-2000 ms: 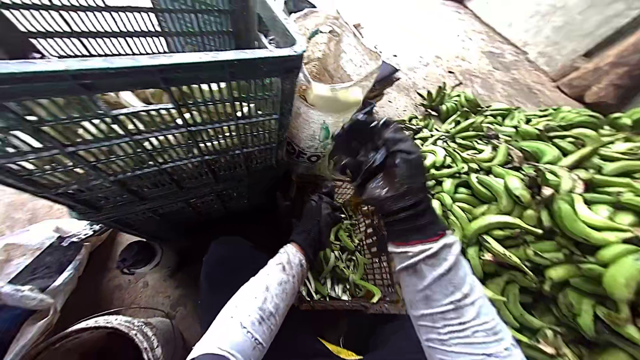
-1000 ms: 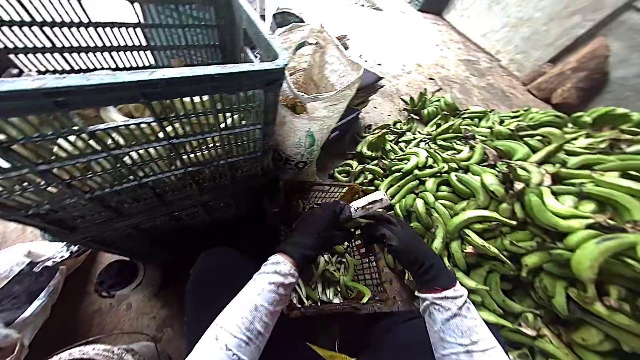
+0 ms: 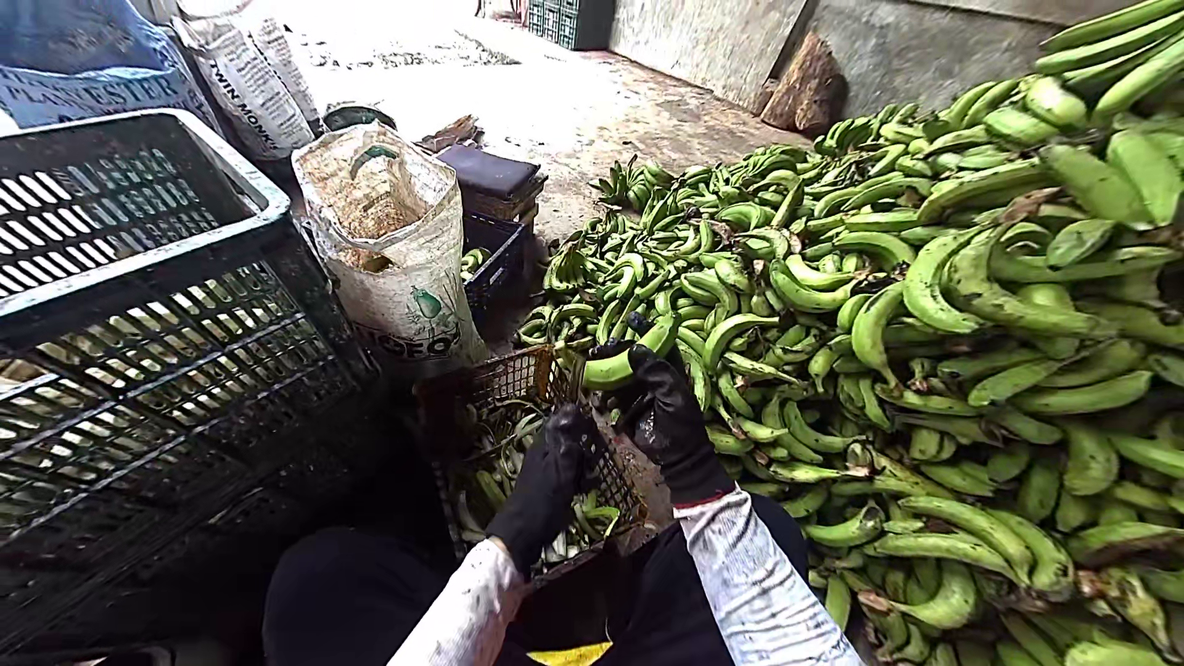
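Note:
My right hand (image 3: 668,412), in a black glove, is closed around an unpeeled green plantain (image 3: 615,368) above the right edge of a low plastic crate (image 3: 634,481). Just left of it, my left hand (image 3: 555,472), gloved too, is over the crate with its fingers curled; whether something small is in them cannot be told. Green peels (image 3: 504,462) lie in the crate. A large heap of green plantains (image 3: 906,370) spreads on the floor to the right.
A tall dark slatted crate (image 3: 185,370) with pale pieces inside stands at the left. Beyond the low crate are an open woven sack (image 3: 407,250) and a blue crate (image 3: 499,264). A brown block (image 3: 807,88) leans on the wall.
The pale piece seen between my hands a second ago is no longer there; my right hand now holds an unpeeled green plantain. The view has swung up and right.

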